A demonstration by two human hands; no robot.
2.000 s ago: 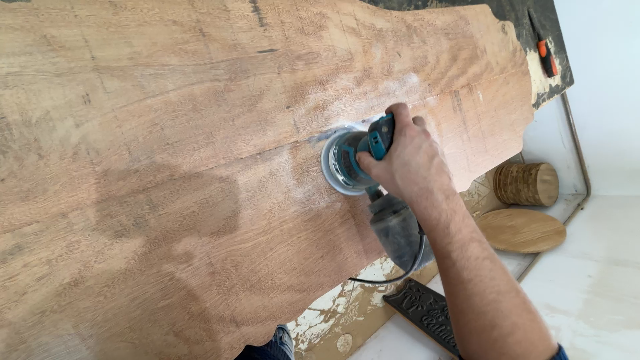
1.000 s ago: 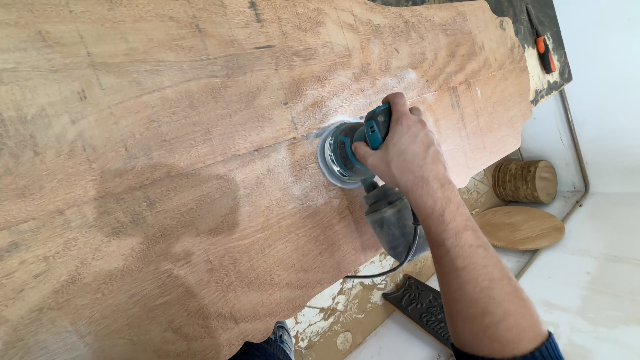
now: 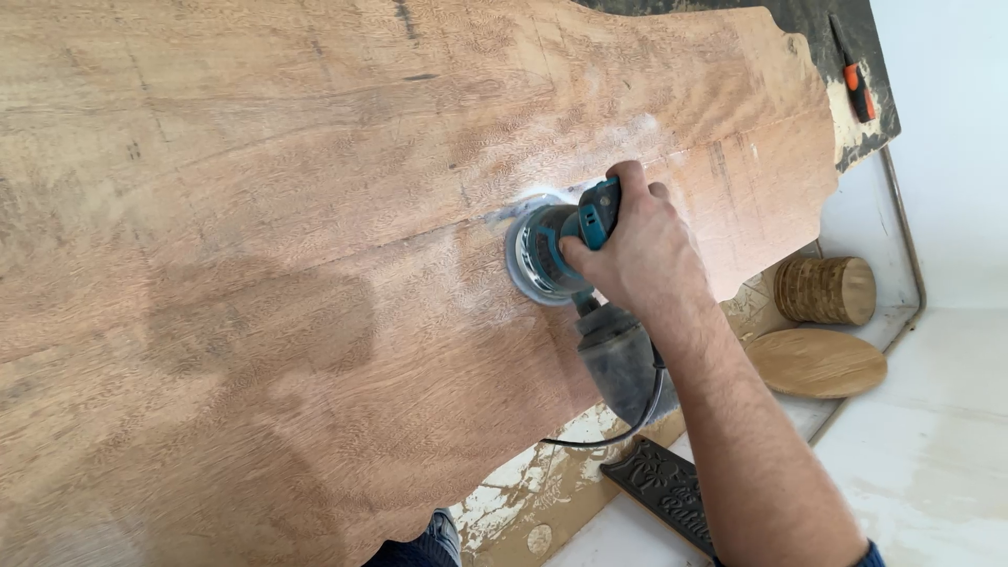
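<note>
My right hand (image 3: 642,240) is closed around the head of a teal and black random orbit sander (image 3: 555,248). The sander's round pad lies against a large wavy-edged wooden board (image 3: 276,197), over a seam between planks. Whitish dust lies on the wood around and above the pad. A dark dust canister (image 3: 622,358) hangs from the sander's rear, and a black power cord (image 3: 606,442) curves below it. My left hand is out of view.
An orange and black handled tool (image 3: 858,90) lies beyond the board's far end. At the right are a stack of round wooden discs (image 3: 825,290), an oval wooden board (image 3: 817,362) and a dark carved plaque (image 3: 661,488) bearing writing. My clothed leg (image 3: 433,543) shows at the bottom.
My right hand stays on the sander, which has shifted only slightly over the same patch of board.
</note>
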